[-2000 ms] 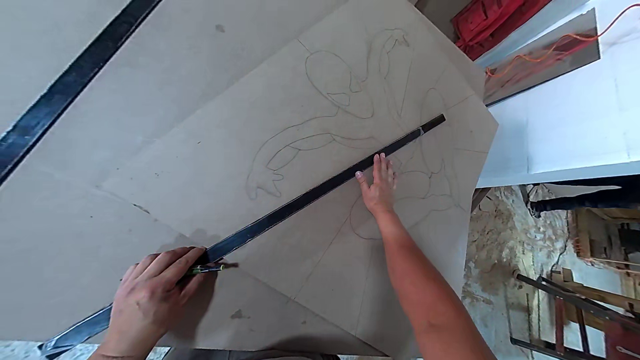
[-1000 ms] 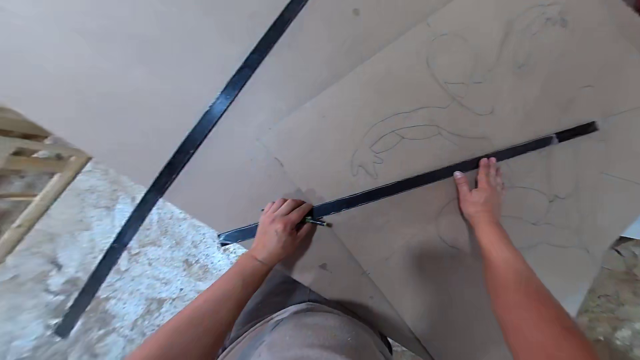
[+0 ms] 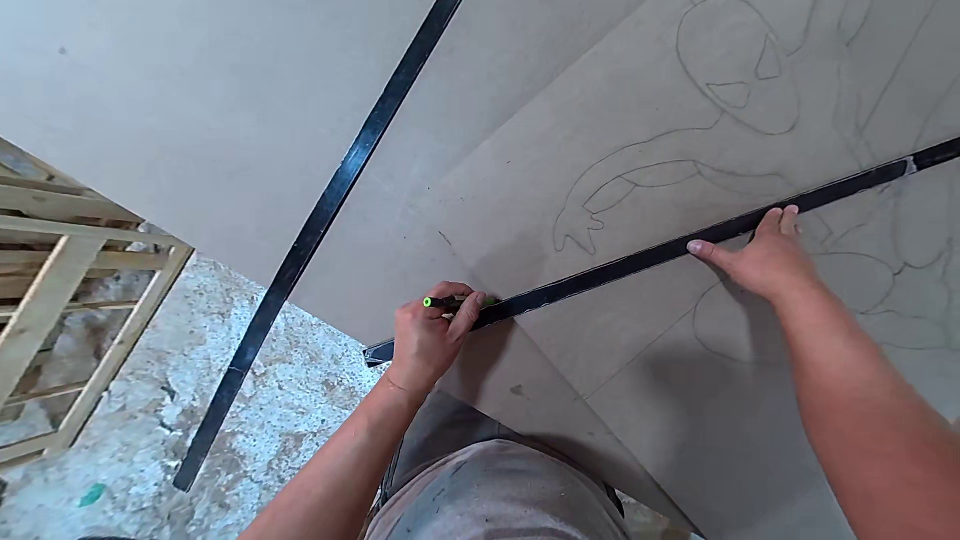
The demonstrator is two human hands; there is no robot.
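A long black straight bar [image 3: 622, 268] lies slantwise across a grey-brown board [image 3: 525, 187] that bears pencil outlines of a masked figure [image 3: 739, 67]. My left hand [image 3: 435, 330] grips a dark pencil or marker with a green end [image 3: 442, 302], held against the bar's upper edge near its left end. Farther right, my right hand [image 3: 761, 255] presses on the bar with thumb and fingertips spread, the thumb on its lower edge. What lies under the right palm is hidden.
A second black bar [image 3: 322, 214] crosses the board's left part and sticks out past its edge over the rough, white-stained floor [image 3: 292, 397]. Wooden frames [image 3: 127, 337] stand at the far left. My clothed body [image 3: 502, 487] is close to the board's near edge.
My left hand has turned from lying flat over the bar to holding the pencil or marker upright-handed by its edge. The right hand stays on the bar. The view has swung left.
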